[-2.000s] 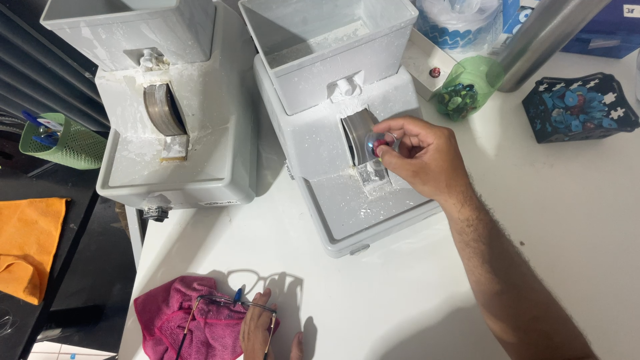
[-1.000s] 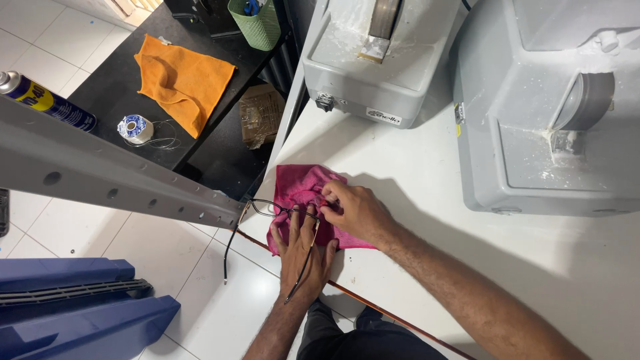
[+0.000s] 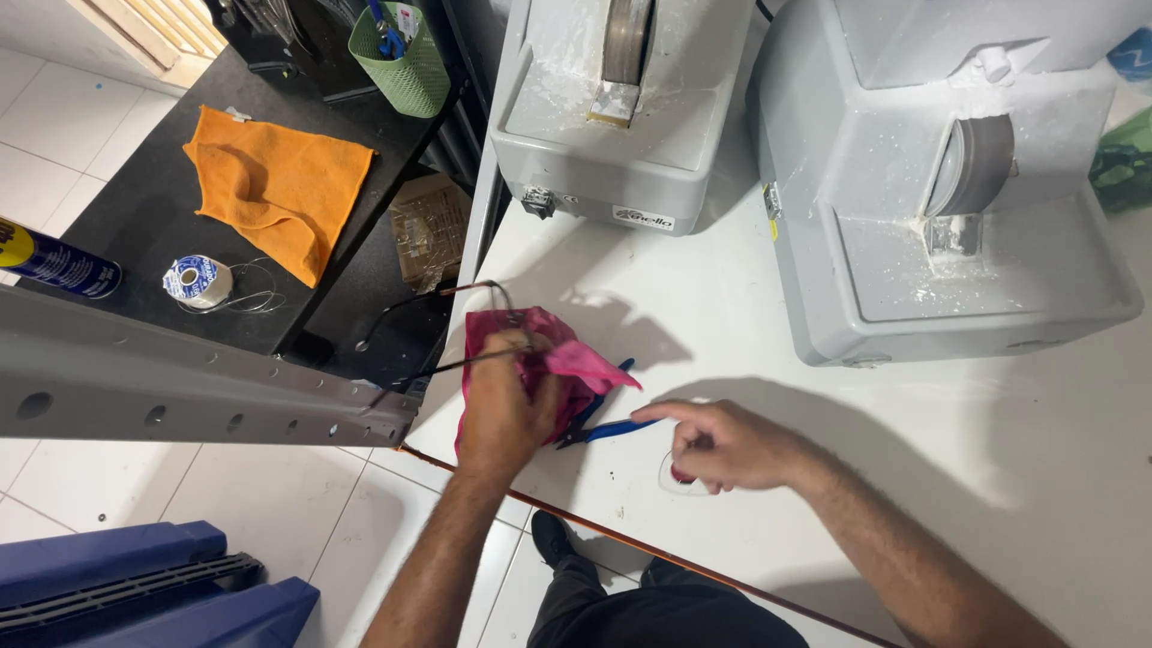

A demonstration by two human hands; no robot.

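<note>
My left hand [image 3: 511,400] grips the black wire frame of a pair of eyeglasses [image 3: 450,364] together with a bunched magenta cloth [image 3: 576,364] near the left corner of the white table. Blue-handled pliers [image 3: 614,428] lie partly beneath the cloth. My right hand [image 3: 731,448] is to their right, its index finger stretched to the end of one handle and the other fingers curled. Under those curled fingers, a small dark red thing with a clear, round rim [image 3: 668,470] shows at the tabletop; whether the fingers hold it cannot be told.
Two grey bench machines with wheels [image 3: 621,153] [image 3: 954,270] stand at the back. A metal shelf post [image 3: 207,387] is at the left. Beyond it, a black shelf [image 3: 153,207] bears an orange cloth [image 3: 279,198], a spool [image 3: 200,281], a spray can [image 3: 63,265] and a green basket [image 3: 409,76].
My right hand has moved away from the magenta cloth to the right. The left hand has raised part of the cloth with the glasses, and blue pliers now show beside it.
</note>
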